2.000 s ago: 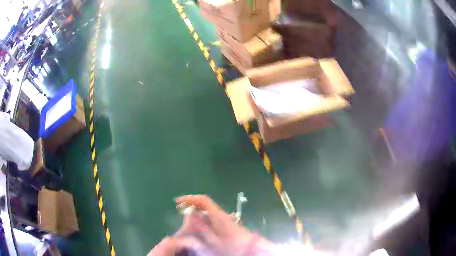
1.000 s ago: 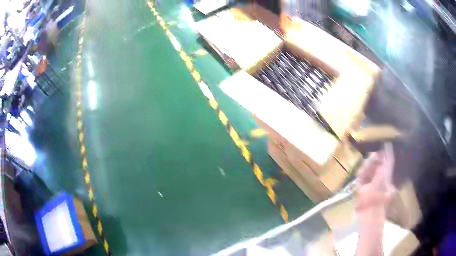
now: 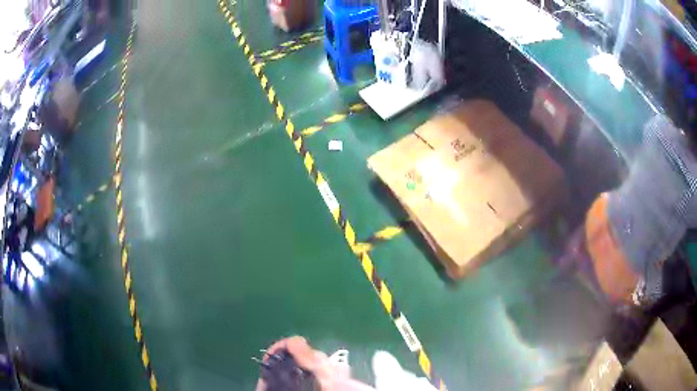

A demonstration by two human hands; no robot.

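My right hand (image 3: 325,370) is at the bottom edge, left of the yellow-black line, blurred and partly cut off. Its fingers curve over a dark bundle (image 3: 287,371) with thin strands sticking out to the left. The bundle is too blurred to name. A small white loop (image 3: 340,356) shows beside the hand. A white blurred shape (image 3: 392,372) lies to its right; I cannot tell what it is. My left hand is not in view.
A large flat closed carton (image 3: 470,183) stands on the green floor right of the yellow-black line (image 3: 340,218). Behind it are a blue stool (image 3: 348,38) and a white platform (image 3: 397,95). A seated person's grey-clad back (image 3: 657,198) and orange chair back (image 3: 607,248) are at right; open carton flaps (image 3: 657,359) at lower right.
The view has moved along the aisle: the open cartons have gone out of view and the flat carton has come in. My right hand has moved from the cartons at right to the bottom centre.
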